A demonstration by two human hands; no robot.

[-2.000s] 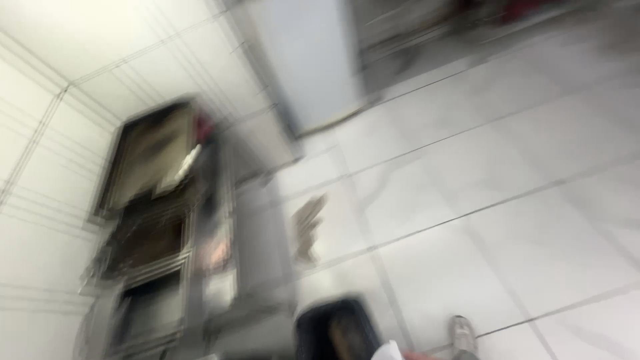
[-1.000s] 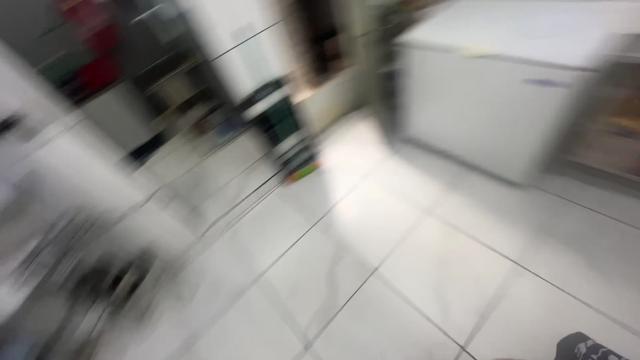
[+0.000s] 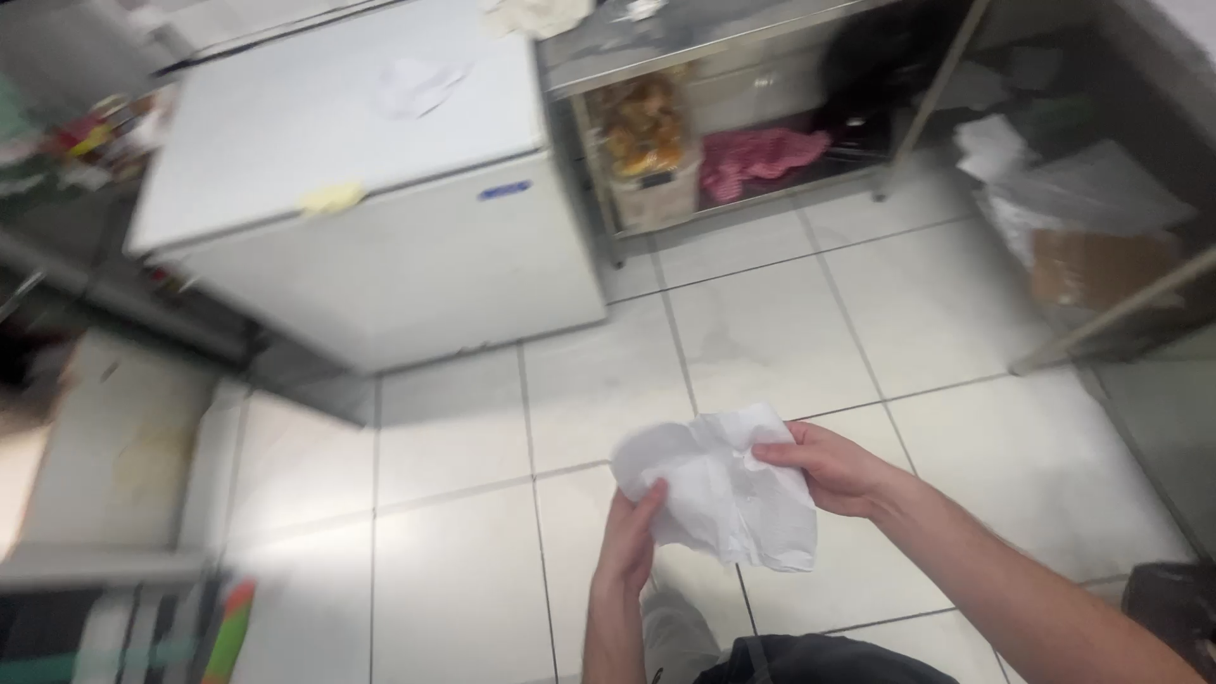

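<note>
A crumpled sheet of white paper, perhaps a paper towel (image 3: 727, 489), is held between both hands in front of the body, above the tiled floor. My left hand (image 3: 632, 532) grips its left edge, with the thumb on top and the fingers hidden behind. On the right edge, my right hand (image 3: 831, 465) pinches the sheet between the thumb and fingers. The sheet is partly unfolded, with creases across it.
A white chest freezer (image 3: 399, 266) stands ahead on the left, with a yellow cloth (image 3: 332, 199) at its lid edge. Beside it, a metal table (image 3: 646, 57) has a lower shelf holding a bin (image 3: 655, 195) and a red checked cloth (image 3: 760, 160). Plastic and cardboard (image 3: 1102, 266) lie at right.
The view has swung widely, and the freezer now stands at the left. Both hands and the white paper are in sight; the frame from one second ago shows neither.
</note>
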